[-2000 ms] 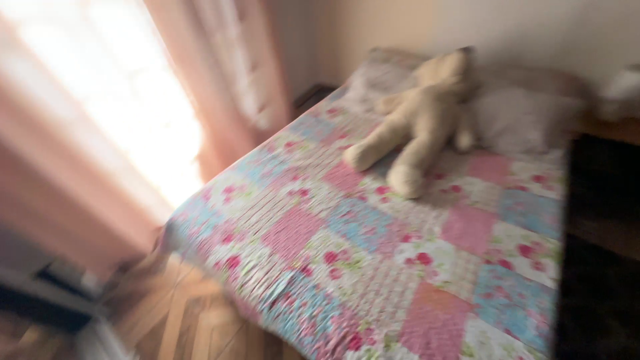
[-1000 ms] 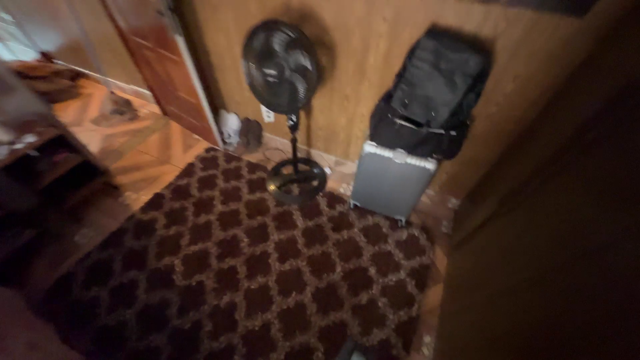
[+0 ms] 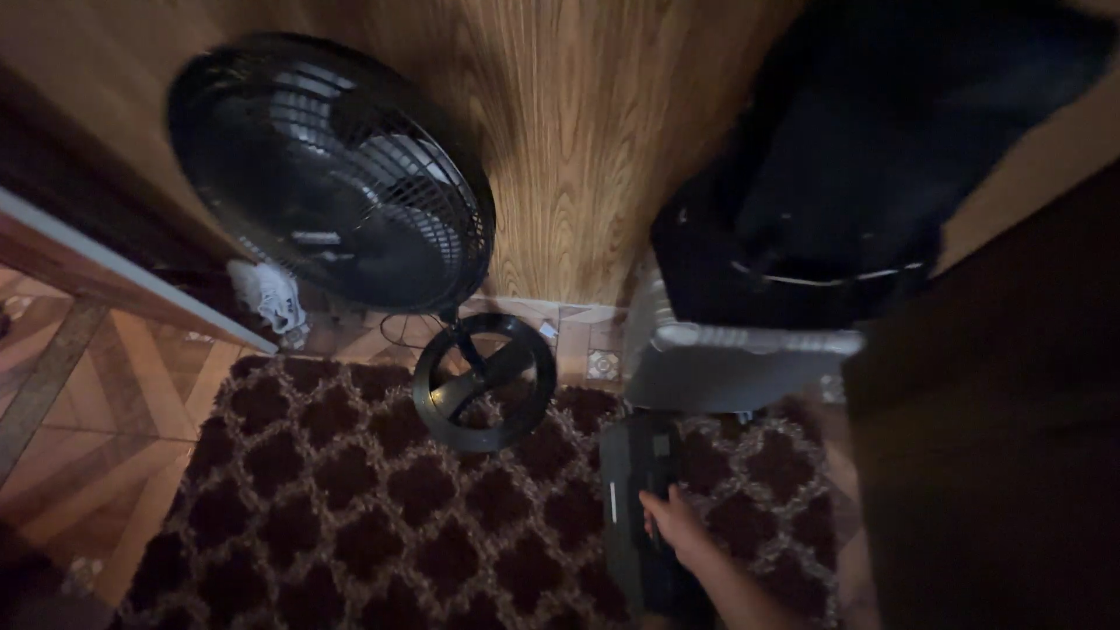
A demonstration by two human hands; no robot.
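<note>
My right hand [image 3: 672, 522] reaches in from the lower right, its fingers closed around the handle of a dark hard case [image 3: 623, 542]. The case is long and narrow from above and hangs or stands over the patterned rug [image 3: 420, 516]; which of the two cannot be told. Just beyond its far end is a grey suitcase [image 3: 744, 372] with a black bag [image 3: 840, 192] on top. My left hand is out of view.
A black pedestal fan [image 3: 332, 175] stands at the wall, its round base [image 3: 429, 411] at the rug's edge. White shoes [image 3: 269, 297] lie by the door edge [image 3: 140, 271] on the left. Dark furniture or a panel [image 3: 989, 420] borders the right side.
The view has swung from a bed to the rug and fan, then come closer to them. My right hand and most of the dark case have come into view.
</note>
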